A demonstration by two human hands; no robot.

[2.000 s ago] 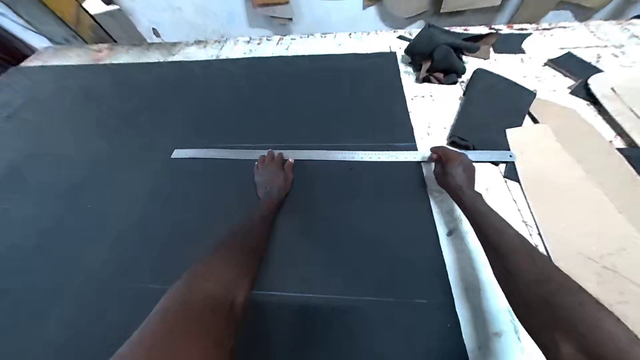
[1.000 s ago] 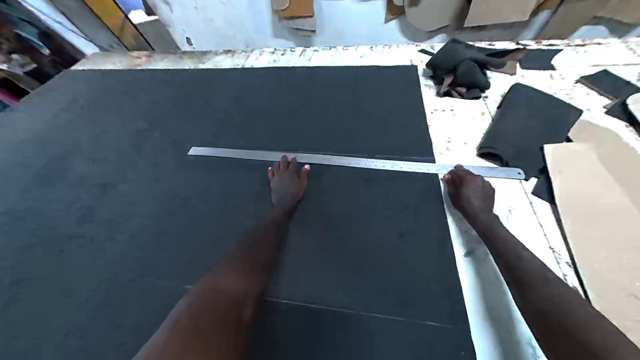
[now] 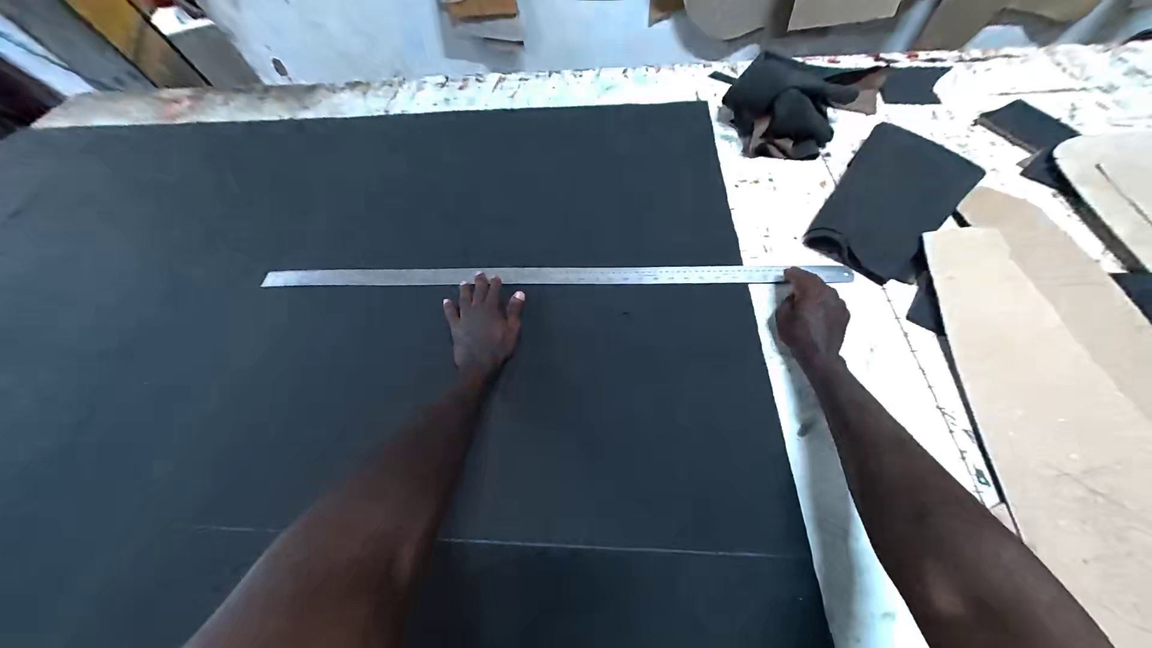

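Observation:
A long steel ruler (image 3: 612,275) lies across a large black sheet (image 3: 270,198), its right end reaching past the sheet's edge. My left hand (image 3: 484,324) lies flat with fingers spread, the fingertips pressing on the ruler's lower edge near its middle. At the right end, my right hand (image 3: 812,310) grips the ruler just beyond the sheet, its thumb partly hidden. A pale straight line (image 3: 612,547) is marked on the sheet, nearer to me and roughly parallel to the ruler.
The white, stained tabletop (image 3: 765,202) shows around the sheet. To the right are a crumpled black cloth (image 3: 783,103), a folded black piece (image 3: 895,198), beige board pieces (image 3: 1035,414) and a rounded pale template (image 3: 1111,184). More cut pieces hang at the far wall.
Both hands stay at the ruler. In the earliest frame a pale line shows just above the ruler; now the ruler lies where none is visible beside it. The view has shifted slightly.

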